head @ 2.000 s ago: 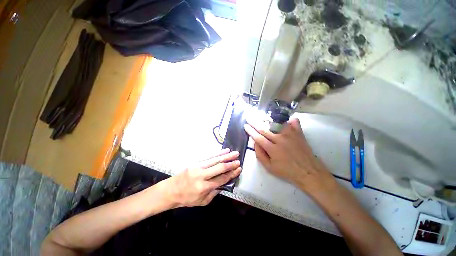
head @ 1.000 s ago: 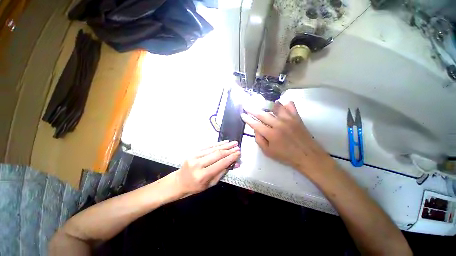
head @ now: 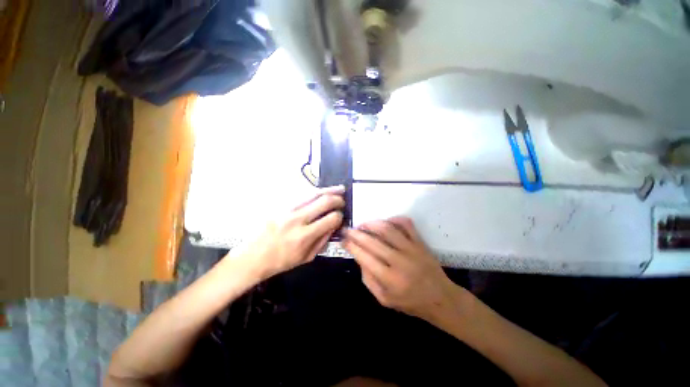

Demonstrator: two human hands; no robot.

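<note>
A narrow dark leather strip [head: 335, 155] lies on the white machine bed, its far end under the brightly lit presser foot [head: 346, 121]. My left hand [head: 306, 227] rests on the strip's near end with its fingertips, at the bed's front edge. My right hand [head: 390, 261] is just right of it, thumb and fingertips at the strip's near right edge, seemingly pinching it. The strip's near tip is partly hidden by the fingers. Glare hides the needle.
Blue-handled thread snips [head: 527, 155] lie on the bed at right. The blurred machine head [head: 484, 38] is above. A crumpled dark leather heap [head: 181, 45] is behind left. A bundle of narrow strips [head: 106, 166] lies on cardboard [head: 155, 151]. A small white-framed panel [head: 672, 231] is at far right.
My right hand has moved from beside the presser foot back to the strip's near end, next to my left hand. The camera view has shifted and turned.
</note>
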